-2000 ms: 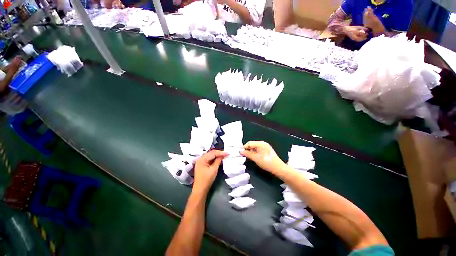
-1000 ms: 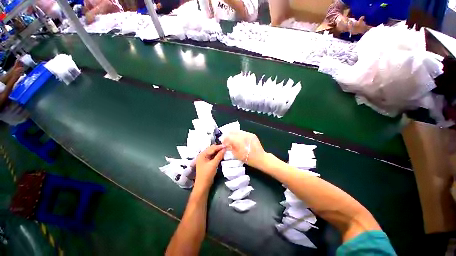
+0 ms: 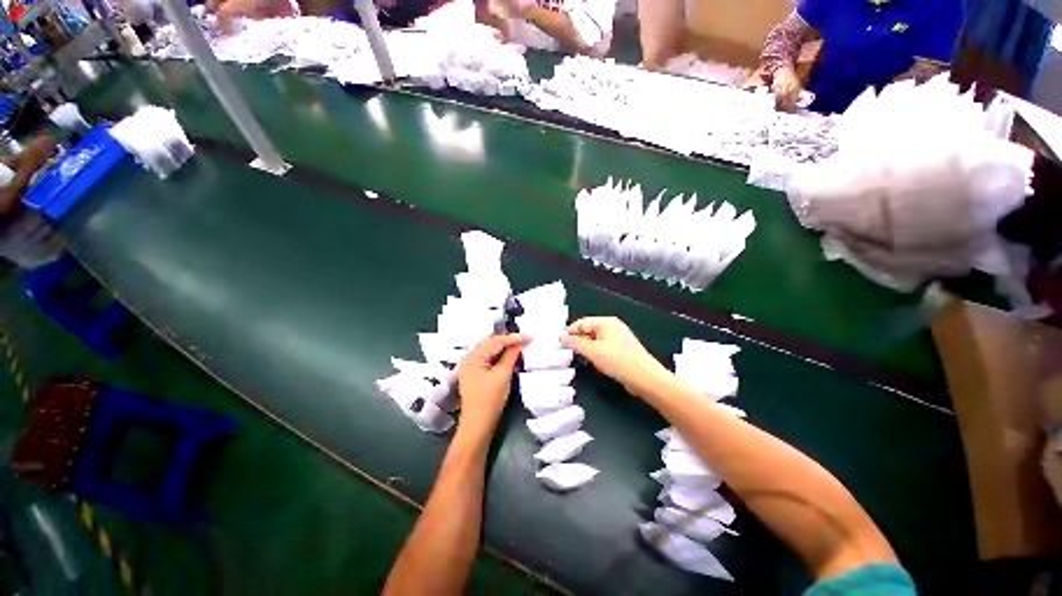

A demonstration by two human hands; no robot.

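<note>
White packets lie overlapping in a middle row (image 3: 552,394) on the dark green surface, running toward me. My left hand (image 3: 494,363) pinches the left edge of a packet in the upper part of this row. My right hand (image 3: 600,347) has its fingertips at the right edge of the row at about the same height. A second overlapping row (image 3: 464,312) lies at left, partly behind my left hand, with dark spots on its near packets. A third row (image 3: 696,495) lies at right, partly behind my right forearm.
A bundle of packets on edge (image 3: 664,239) stands beyond the rows. A large whitish bag heap (image 3: 914,192) is at the upper right, a brown carton (image 3: 999,425) at the right edge, and a blue bin (image 3: 72,175) at far left. A long packet pile lies before people opposite.
The standing bundle has shifted right along the far strip. My right hand has moved from over the row's upper end back to its right edge. My left hand remains at the left edge.
</note>
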